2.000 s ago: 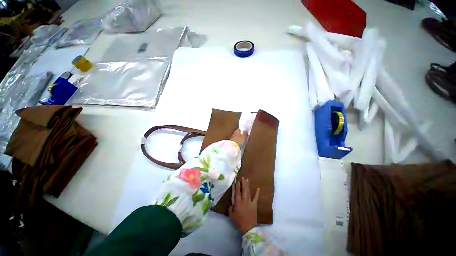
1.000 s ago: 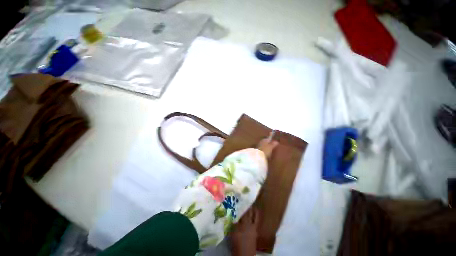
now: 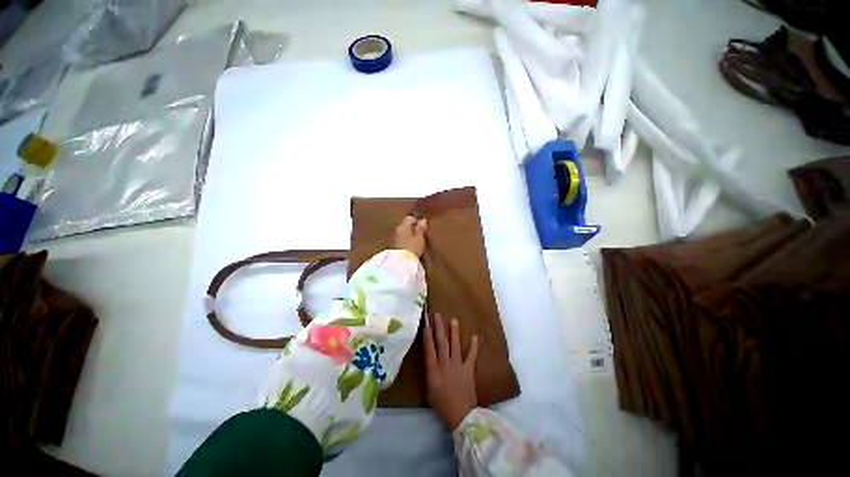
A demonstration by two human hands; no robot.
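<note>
A brown handbag (image 3: 457,242) lies flat and folded on a white sheet (image 3: 298,140), its two dark strap loops (image 3: 247,261) spread to the left. My left hand (image 3: 410,235) is at the bag's upper middle, its fingers curled on the edge of the folded flap; the fingertips are partly hidden. My right hand (image 3: 452,368) lies flat on the bag's lower part, fingers apart. My left sleeve covers part of the bag's left half.
Blue tape dispenser (image 3: 559,197) and white rolled strips (image 3: 606,74) are at right, above a stack of brown handbags (image 3: 708,317). A blue tape roll (image 3: 370,54) lies beyond the sheet. Clear poly bags (image 3: 130,158), another blue dispenser (image 3: 14,219) and brown pieces (image 3: 47,354) are at left.
The view has shifted. The white strip seen between the bag's halves two seconds ago no longer shows, and the right flap lies over that gap. Both hands are still on the bag.
</note>
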